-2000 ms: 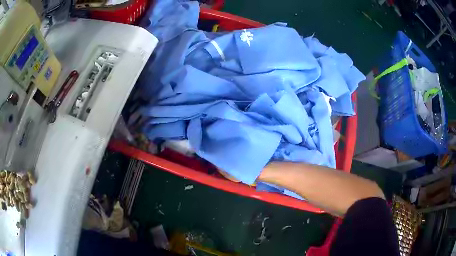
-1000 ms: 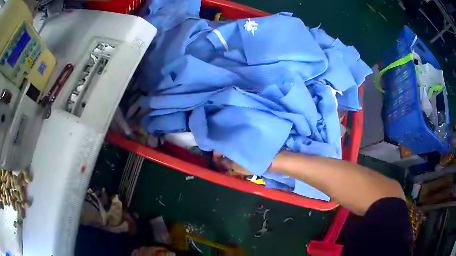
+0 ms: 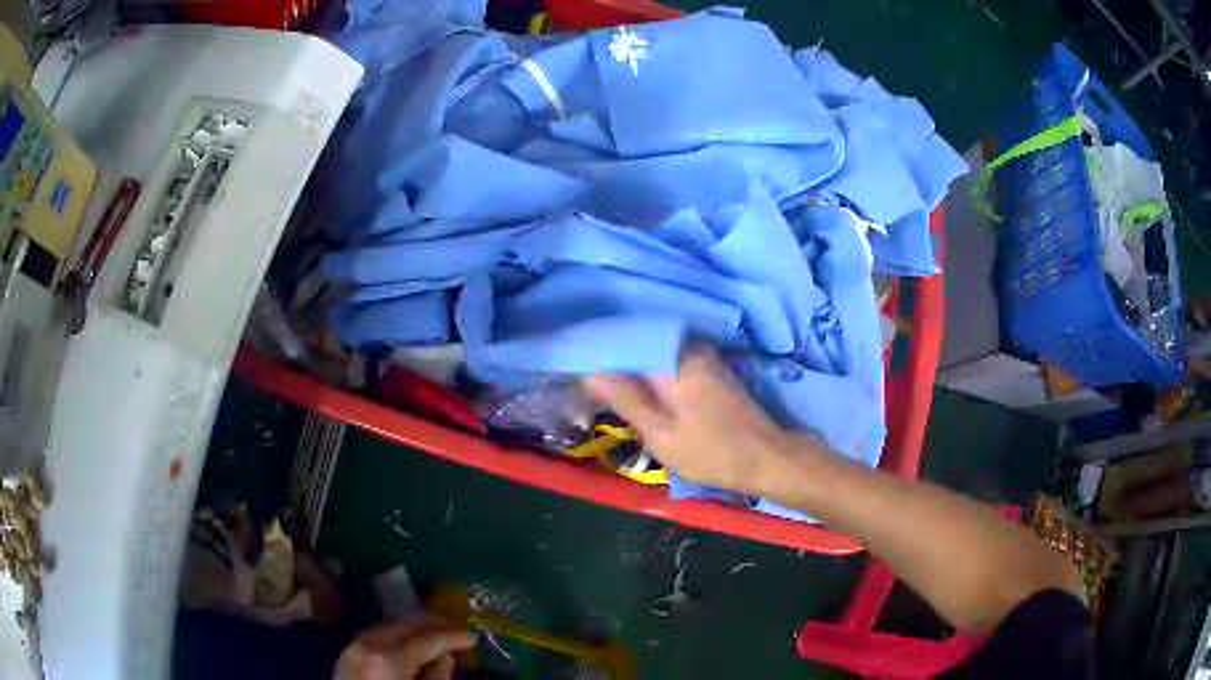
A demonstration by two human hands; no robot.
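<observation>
A heap of light blue garment panels [image 3: 624,173] fills a red plastic basket [image 3: 505,468]; one panel has a white embroidered motif. My right hand [image 3: 704,423] is over the basket's near side, at the lower edge of the panels. Its fingers are blurred and point left, beside a crinkly clear plastic bag [image 3: 538,409] and a yellow item [image 3: 604,442]. Whether the fingers grip anything cannot be told. My left hand [image 3: 405,651] is at the bottom edge, partly cut off, with fingers curled; its grip is unclear.
The white sewing machine [image 3: 120,438] stands at left with its control panel [image 3: 47,173], bobbin tray [image 3: 179,219], red-handled snips [image 3: 100,246] and peanuts [image 3: 20,525]. A blue basket [image 3: 1076,253] with a green strap is at right. A yellow bar [image 3: 545,638] lies low, below the red basket.
My right hand has come out from under the panels and is now visible above the basket's contents. The clear bag shows more. My left hand has entered at the bottom. The view has shifted slightly.
</observation>
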